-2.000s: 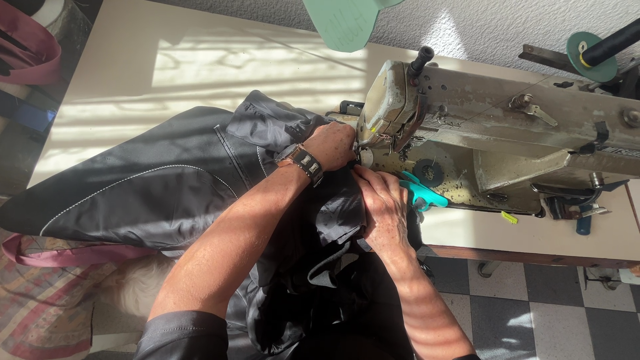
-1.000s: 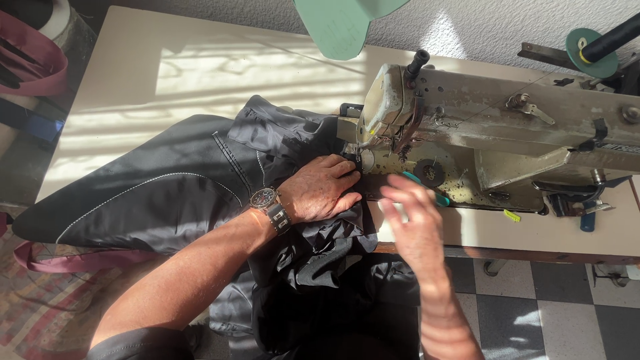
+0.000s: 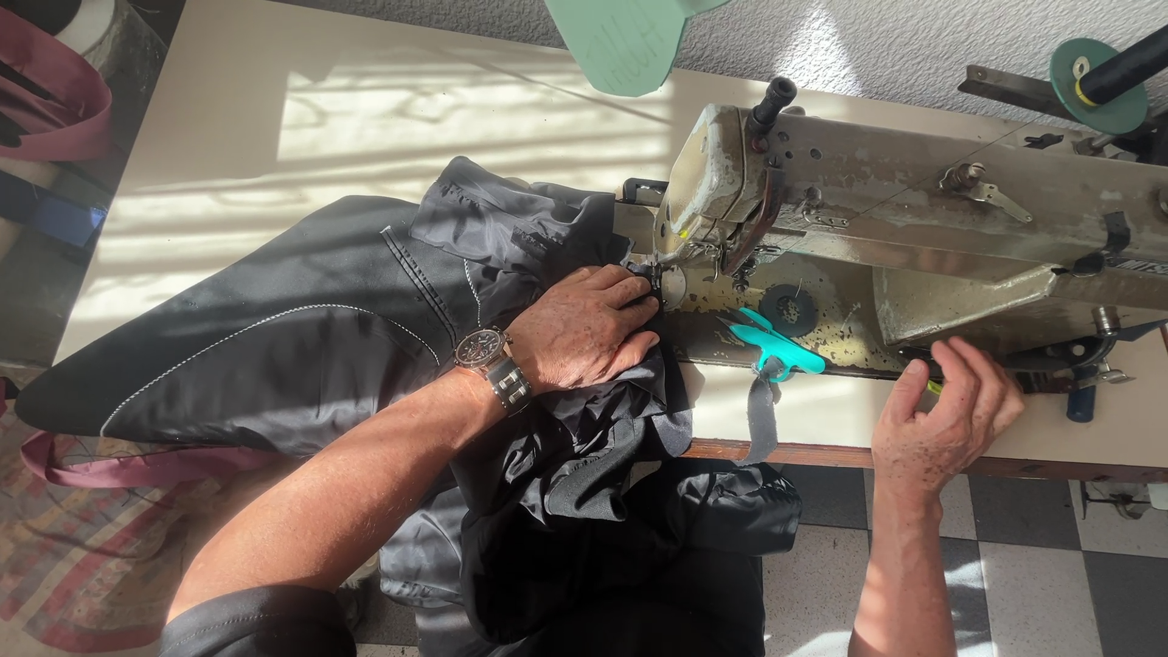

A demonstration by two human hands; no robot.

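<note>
A black garment [image 3: 274,365] with white topstitching lies bunched over the table's left part, its edge by the needle area of an industrial sewing machine [image 3: 849,192]. My left hand [image 3: 589,333], with a watch at the wrist, presses flat on the black cloth just left of the presser foot. Off to the right, my right hand [image 3: 949,411] hovers with curled, parted fingers near the table's front edge, holding nothing visible. Between the hands, turquoise thread snips [image 3: 776,349] rest on the machine bed, a dark fabric strip [image 3: 762,420] hanging from them. A dark round disc [image 3: 787,310] lies behind the snips.
A green template [image 3: 620,46] overhangs the table's back edge. A thread spool [image 3: 1118,73] stands at the upper right. The knee of the machine's arm and a blue-handled tool [image 3: 1082,397] are near my right hand. Pink straps [image 3: 146,464] hang at the left, above patterned cloth.
My right hand has moved right, away from the cloth by the needle, where it lay two seconds ago. My left hand now lies flatter on the cloth. The snips are more exposed.
</note>
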